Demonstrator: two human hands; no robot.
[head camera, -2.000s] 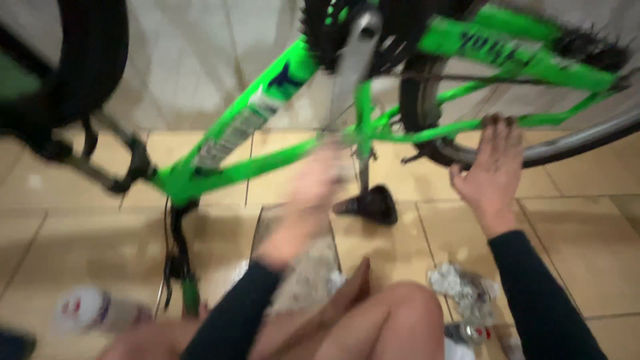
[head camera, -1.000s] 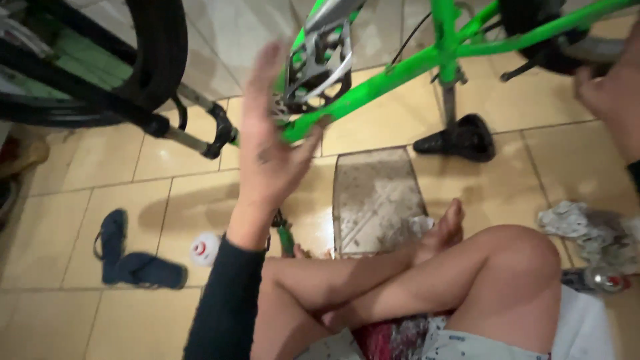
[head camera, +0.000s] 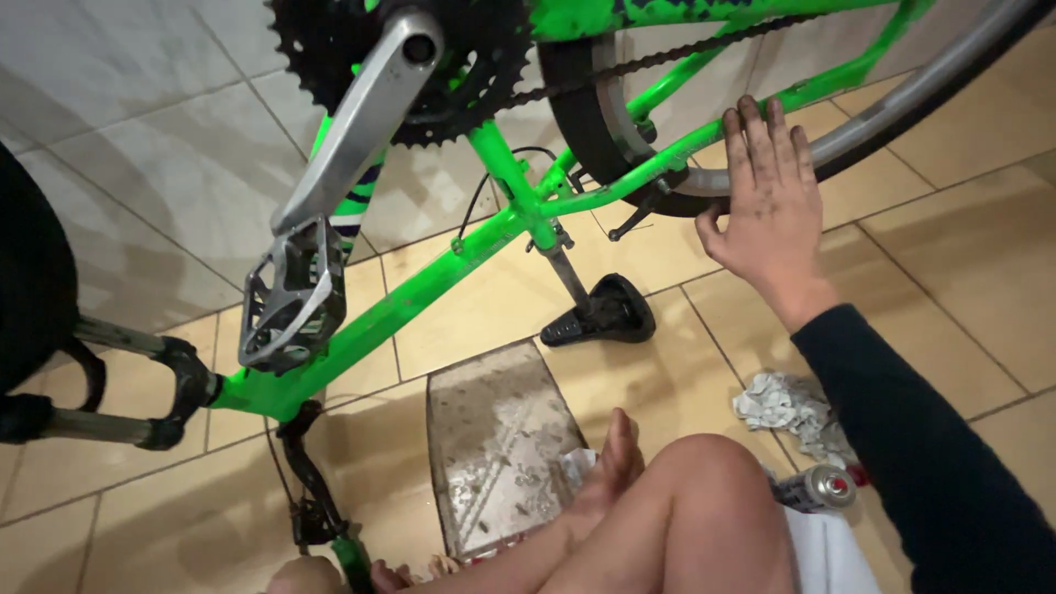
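Note:
A green bicycle frame (head camera: 396, 309) stands upside down, its black saddle (head camera: 606, 313) down at the tiled floor. My right hand (head camera: 763, 206), smudged dark, lies with extended fingers against a green rear stay and the rear wheel's silver rim (head camera: 874, 124); its fingers are not wrapped around anything. The black chainrings (head camera: 462, 91) and grey crank arm (head camera: 359, 124) are at the upper left, with a metal pedal (head camera: 293, 297) pointing downward. A chain (head camera: 660, 62) runs back from the chainrings. My left hand is not in view.
A wet, stained panel (head camera: 495, 445) lies on the floor before my crossed legs. Crumpled paper (head camera: 792, 412) and a spray can (head camera: 817, 488) are near my right knee. The fork (head camera: 107, 421), front tyre (head camera: 33, 272) and handlebar (head camera: 318, 478) are at the left.
My left hand, raised beside the crank area a second ago, has gone out of view. The pedal now hangs in front of the frame. The view has shifted right.

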